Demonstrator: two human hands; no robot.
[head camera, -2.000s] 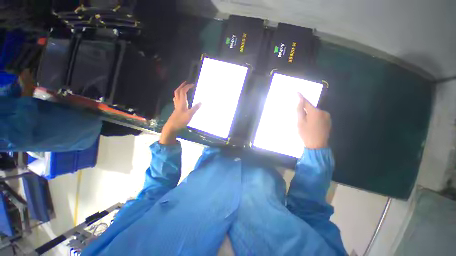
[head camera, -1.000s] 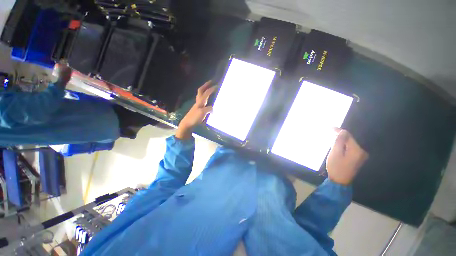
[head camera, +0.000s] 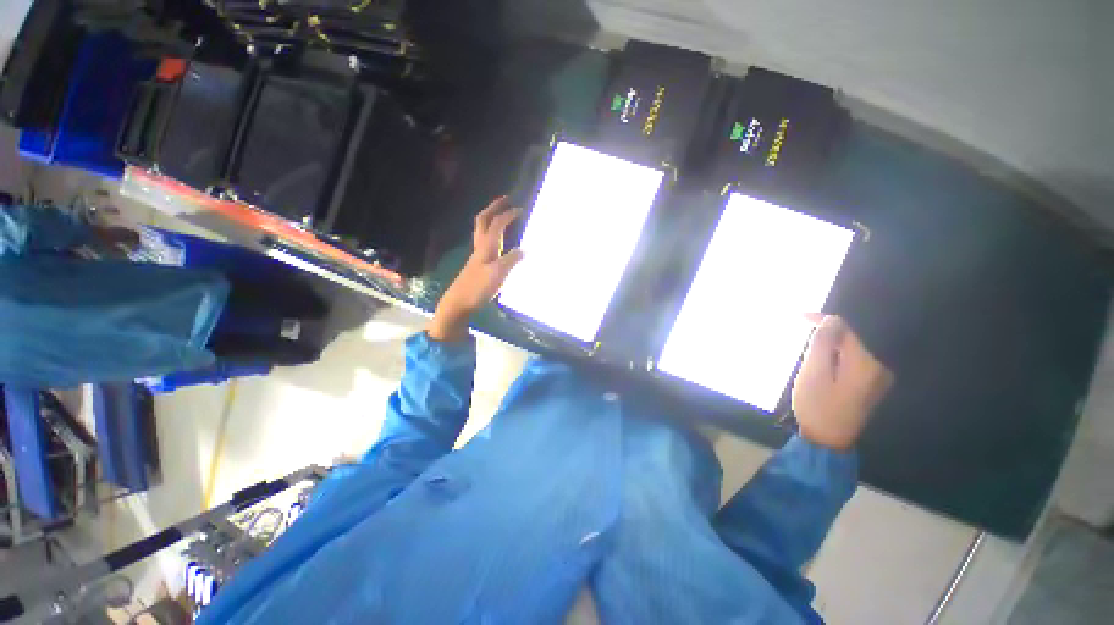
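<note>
Two tablets with glaring white screens lie side by side, the left tablet (head camera: 583, 241) and the right tablet (head camera: 757, 300). My left hand (head camera: 479, 271) rests at the left edge of the left tablet, fingers apart, thumb at the screen's border. My right hand (head camera: 840, 382) is at the lower right edge of the right tablet, one fingertip on or just over the screen edge, the other fingers curled. Beyond them lie two dark tablets with green logos and yellow text, one at the left (head camera: 656, 98) and one at the right (head camera: 782, 126).
The tablets lie on a dark green bench mat (head camera: 977, 330). Dark stacked tablets (head camera: 290, 134) stand at the left behind an orange-red edge strip (head camera: 263, 227). A person in blue workwear (head camera: 104, 311) is at the far left, near a blue bin (head camera: 92, 104). A pale wall borders the far side.
My right hand has moved from the upper part of the right tablet's screen down to its lower right edge. My left hand stays beside the left tablet. The view has shifted, and the neighbouring person has moved.
</note>
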